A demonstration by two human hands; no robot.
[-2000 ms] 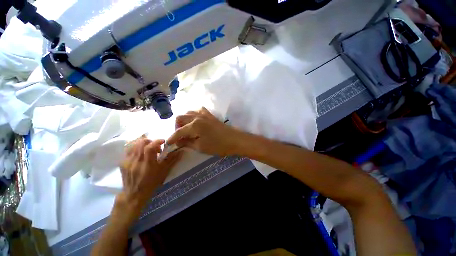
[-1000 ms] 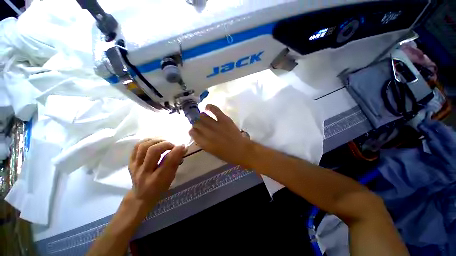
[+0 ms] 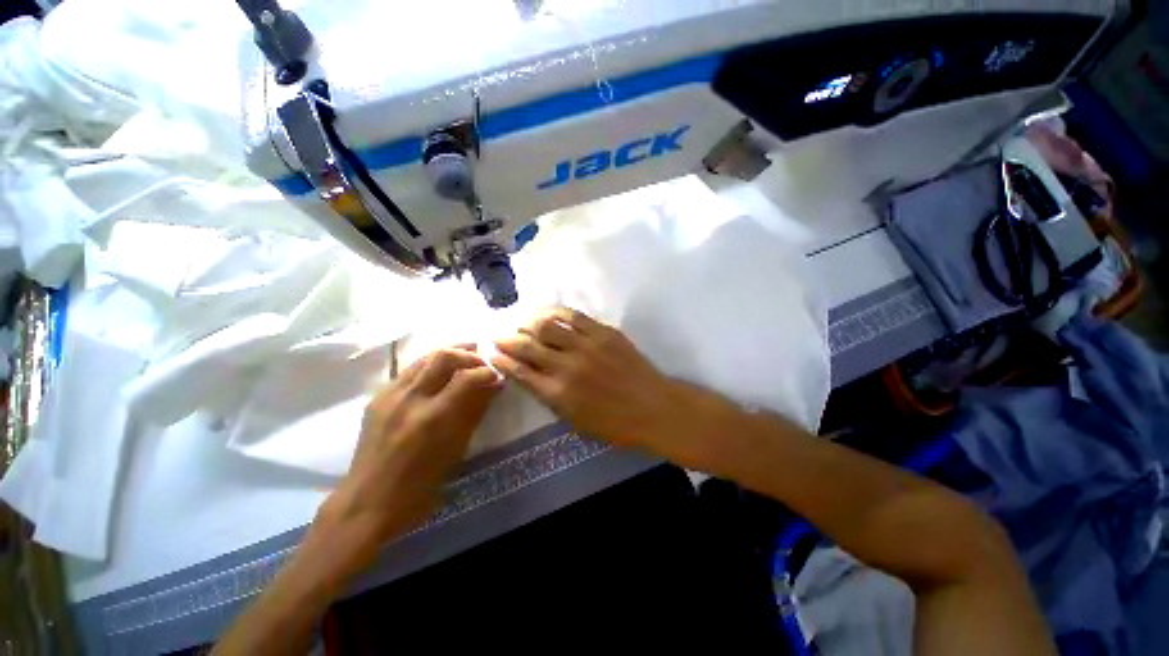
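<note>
A large white fabric panel [image 3: 718,288] lies right of the needle area. My left hand [image 3: 423,429] and my right hand [image 3: 592,382] meet just in front of the needle area, fingertips together on a small bit of white fabric [image 3: 492,364] between them. A dark grey stubby cylinder [image 3: 492,274] sits just above the fingers. The white machine head [image 3: 615,109] with its blue stripe stands over the work. Glare hides the needle and presser foot. A heap of white cut pieces [image 3: 218,276] lies at left.
A grey ruler strip [image 3: 526,472] runs along the table's front edge. Black-handled scissors [image 3: 1019,256] lie on grey-blue folded cloth [image 3: 942,231] at right. A blue-rimmed container [image 3: 785,577] and blue-grey cloth [image 3: 1077,449] are at lower right. The lit control panel [image 3: 897,83] is at upper right.
My right hand has moved down from beside the grey cylinder to my left hand. My left hand has moved slightly right, and the fingertips now meet. Earlier the view shifted left, bringing the control panel into view.
</note>
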